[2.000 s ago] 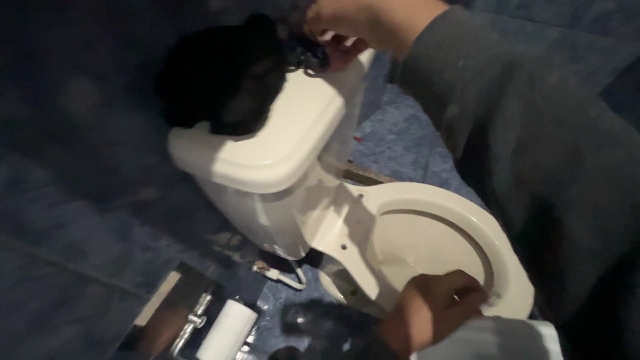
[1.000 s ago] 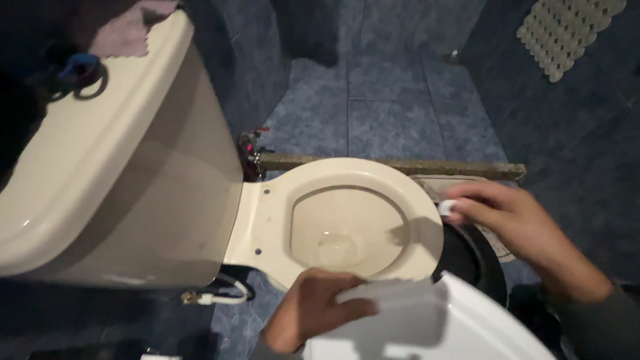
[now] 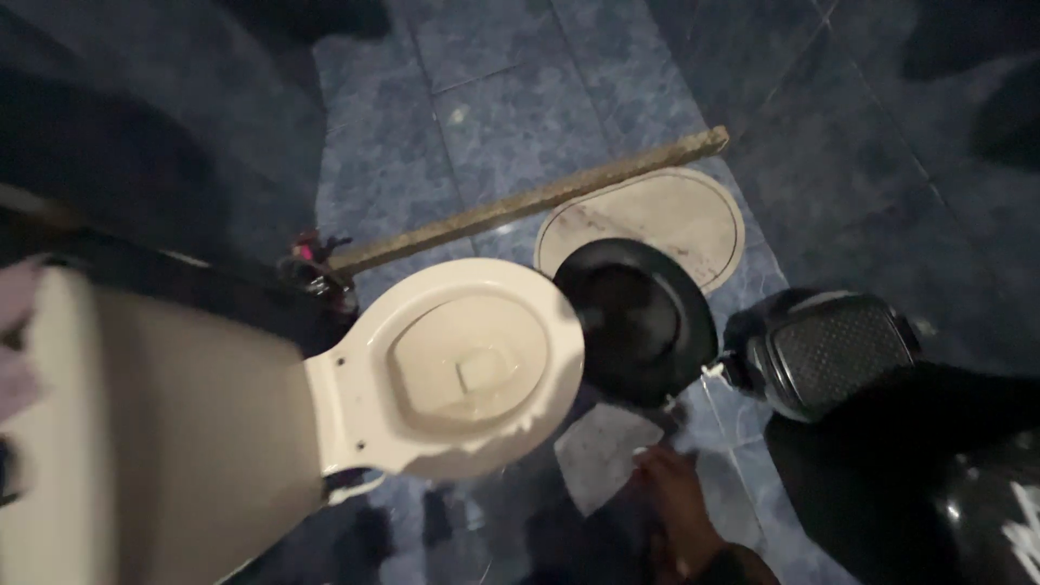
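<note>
My right hand (image 3: 673,508) is low in the head view, blurred, its fingers closed at a small white piece (image 3: 642,452). Beside the fingertips is a pale, roughly square sheet (image 3: 603,455), perhaps paper or cloth; whether the hand touches it I cannot tell. My left hand is out of view. A cream toilet bowl (image 3: 561,341) without a seat shows two mounting holes, with water inside. What looks like a black toilet seat lid (image 3: 634,321), with white fittings at its edge, lies against the bowl's front.
The toilet tank (image 3: 203,414) fills the lower left, with a pinkish cloth (image 3: 18,341) on it. A narrow raised ledge (image 3: 520,203) crosses the blue tiled floor. An oval mat (image 3: 666,219) lies partly under the black lid. A black bin (image 3: 841,349) stands at the right.
The white panel-like thing that my left hand was at has left the view, as has that hand. The view has swung, showing more floor and the black bin.
</note>
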